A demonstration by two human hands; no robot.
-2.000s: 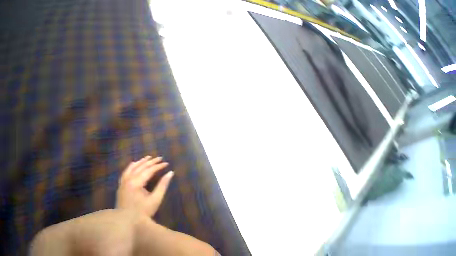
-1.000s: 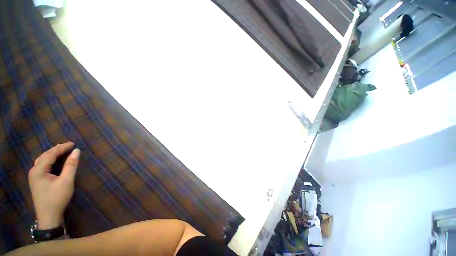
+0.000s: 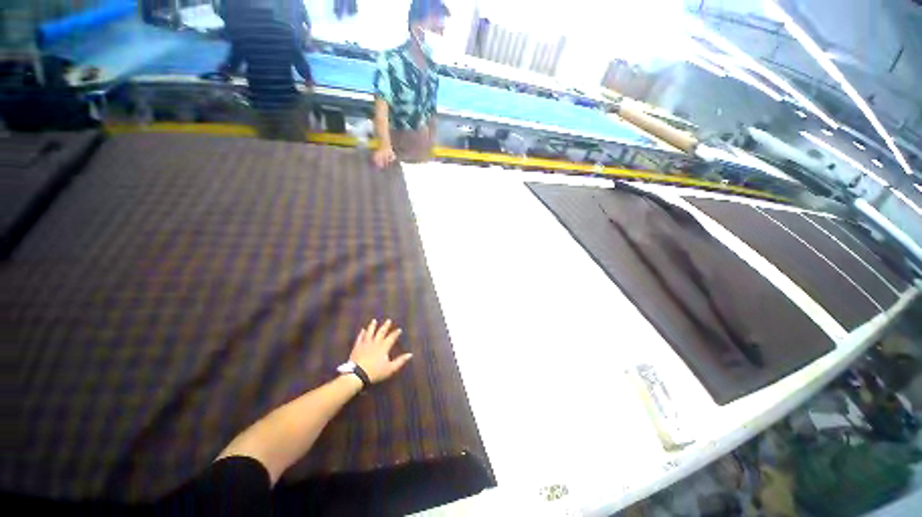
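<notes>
Brown checked cloth [image 3: 233, 252] with blue-purple lines covers the left part of the table, with soft diagonal folds. Its right edge runs from the far side to a dark, thick near corner. My left hand [image 3: 377, 355] lies palm down on the cloth near this right edge, fingers spread and holding nothing. A dark band is on its wrist. My right hand is out of the picture. Across the table, a person's hand [image 3: 384, 158] is at the cloth's far right corner.
White table surface [image 3: 505, 303] shows right of the cloth. Farther right lie a dark rumpled cloth piece [image 3: 687, 283] and flat dark pieces [image 3: 799, 252]. A small pale flat object [image 3: 660, 406] lies near the front edge. Two people stand beyond the yellow strip [image 3: 566, 167].
The view has swung up and left, showing the far side and people. My left hand has gone from curled to flat and spread, nearer the cloth's right edge. The other forearm has left the picture.
</notes>
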